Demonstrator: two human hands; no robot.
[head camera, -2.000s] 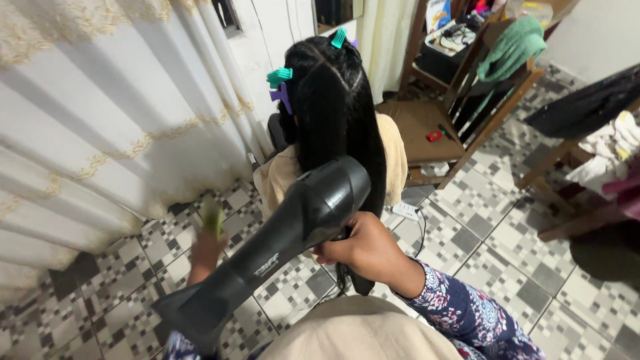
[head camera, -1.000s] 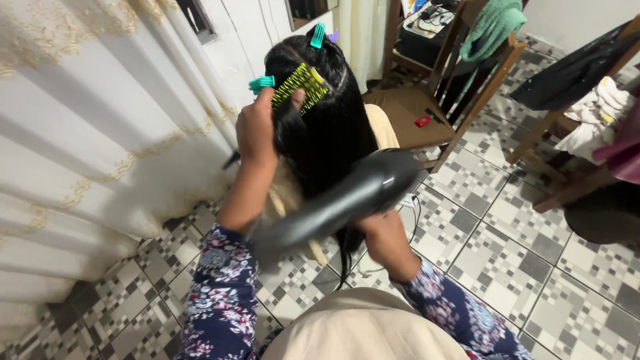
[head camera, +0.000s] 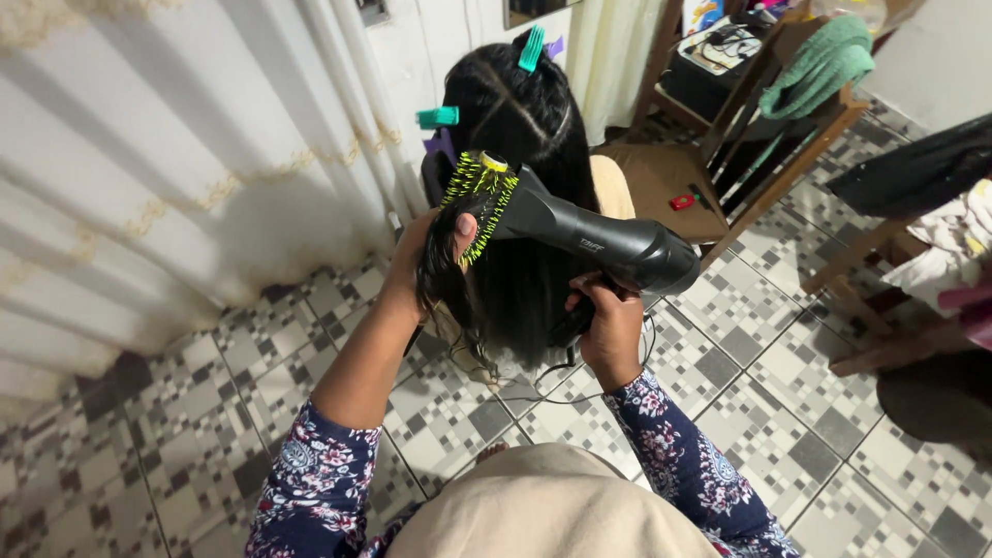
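Observation:
A person with long dark hair (head camera: 523, 108) faces away from me, the hair parted and held by teal hair clips (head camera: 532, 49) and purple ones. My left hand (head camera: 426, 256) holds a round hairbrush (head camera: 479, 205) with yellow-green and black bristles, a lock of hair wrapped over it and hanging past my fingers. The brush handle is hidden. In my right hand (head camera: 608, 322) is the grip of a black hair dryer (head camera: 604, 236), its nozzle against or very near the brush's right side.
On the right, a wooden chair (head camera: 674, 182) bears a small red object (head camera: 683, 202), with a green towel (head camera: 821, 66) over its back. White curtains (head camera: 194, 155) hang at the left. The dryer's cord (head camera: 570, 401) loops above the tiled floor. Clothes (head camera: 953, 240) lie at the far right.
The dryer has swung round so its nozzle points left at the brush. My left hand, with the brush higher on the head one second ago, is now lower, with hair over the bristles.

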